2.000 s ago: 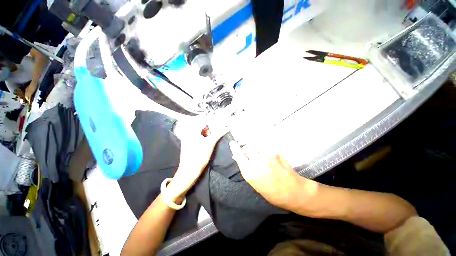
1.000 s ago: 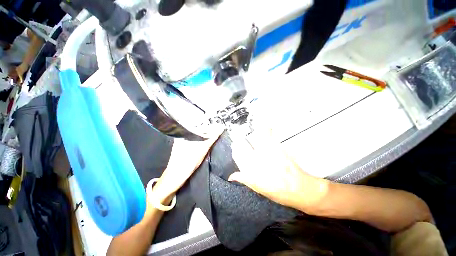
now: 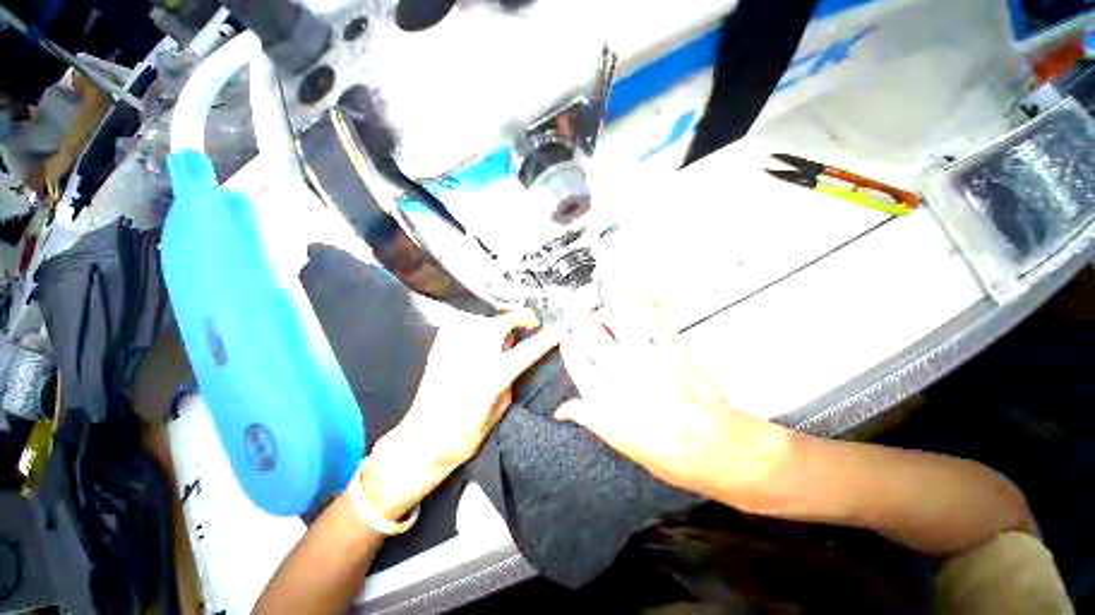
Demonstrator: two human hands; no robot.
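Note:
A dark grey fabric panel lies on the white machine table and runs under both hands. A folded black textured part hangs over the front edge. My left hand, with a white band at the wrist, presses on the fabric left of the needle area, thumb and index finger near the presser foot. My right hand lies flat on the fabric just right of it, fingertips at the foot. The fabric edge under the foot is hidden by fingers and glare.
The white sewing machine head stands above the hands. A blue paddle-shaped guard is at left. Thread snips and a clear tray lie at right. Dark cut pieces are heaped at left. Another person's arm shows far left.
My left hand has its thumb and index finger more visible and spread beside the foot than before. My right hand stays near the foot. The view has shifted slightly.

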